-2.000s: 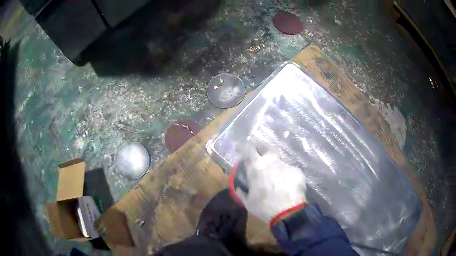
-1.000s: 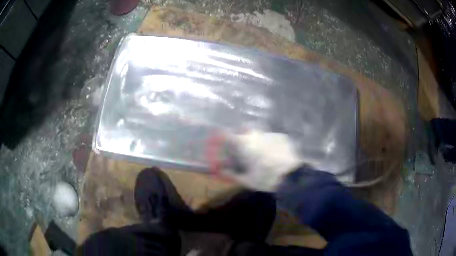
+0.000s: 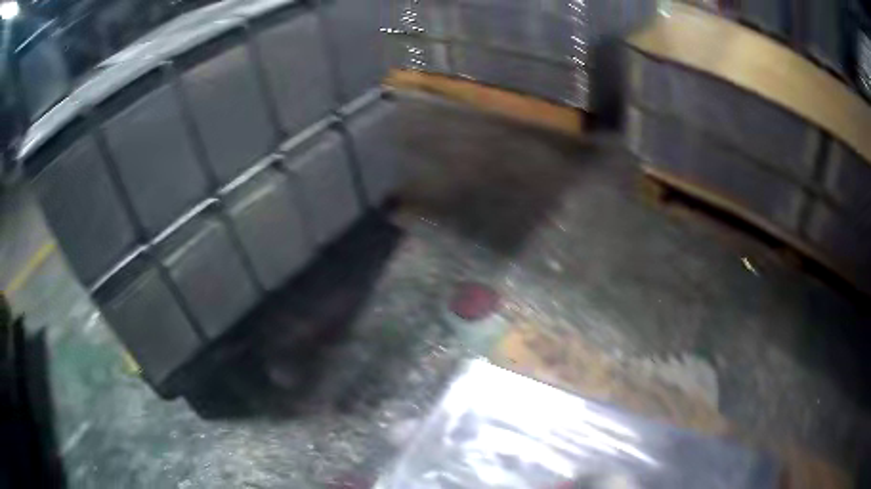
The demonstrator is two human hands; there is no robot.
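The silver sheet-metal box (image 3: pixel 535 430) lies at the bottom of the view, cut off by the lower edge. Its broad shiny face is up, with bright streaks of glare. The tan cardboard sheet (image 3: pixel 549 358) shows beyond its far edge. At the bottom edge, over the metal, a small red bit and a pale patch show, perhaps the sander's rim and my right glove; they are too cut off and blurred to tell the grip. My left hand is out of the picture.
Grey box-shaped units (image 3: pixel 229 172) stand in two tiers at the left, casting a dark shadow. More stacked units on pallets (image 3: pixel 487 95) stand at the back and right. A dark red disc (image 3: pixel 475 301) lies on the worn floor (image 3: pixel 401 382) beyond the metal box.
The view has swung up and away from the work, so the stacks now show. The metal box has shifted to the bottom edge. My right hand has almost left the picture.
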